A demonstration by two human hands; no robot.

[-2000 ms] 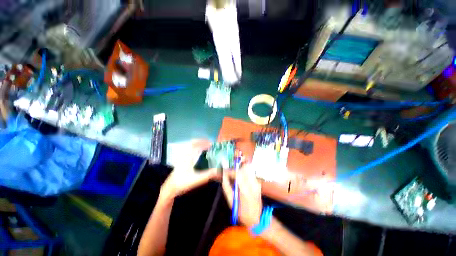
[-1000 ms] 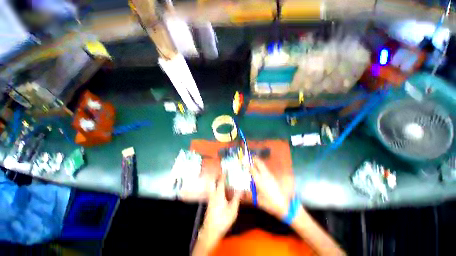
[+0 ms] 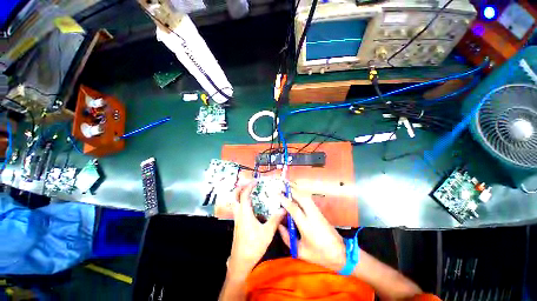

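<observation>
A green circuit board (image 3: 267,197) is over the orange-brown mat (image 3: 335,191), just below the dark connector block (image 3: 306,159). My left hand (image 3: 250,226) grips the board's left and lower edge. My right hand (image 3: 312,226) is at its right edge with a blue pen-like tool (image 3: 292,235) held in the fingers, and wears a light blue wrist strap (image 3: 351,253). Thin leads run down to the board's top edge; whether the board is seated in the block is hidden. Another board (image 3: 222,174) lies on the mat's left edge.
A remote control (image 3: 149,185) lies left. A tape ring (image 3: 262,126) and a board (image 3: 211,119) are behind the mat. An oscilloscope (image 3: 335,40) stands at back right, a fan (image 3: 518,126) right, with a board (image 3: 459,195) before it. An orange-brown box (image 3: 97,120) is at left.
Two seconds ago both hands held a board left of the connector block. Now a board lies at the mat's left edge and both hands are on one below the block. The view has shifted and sharpened.
</observation>
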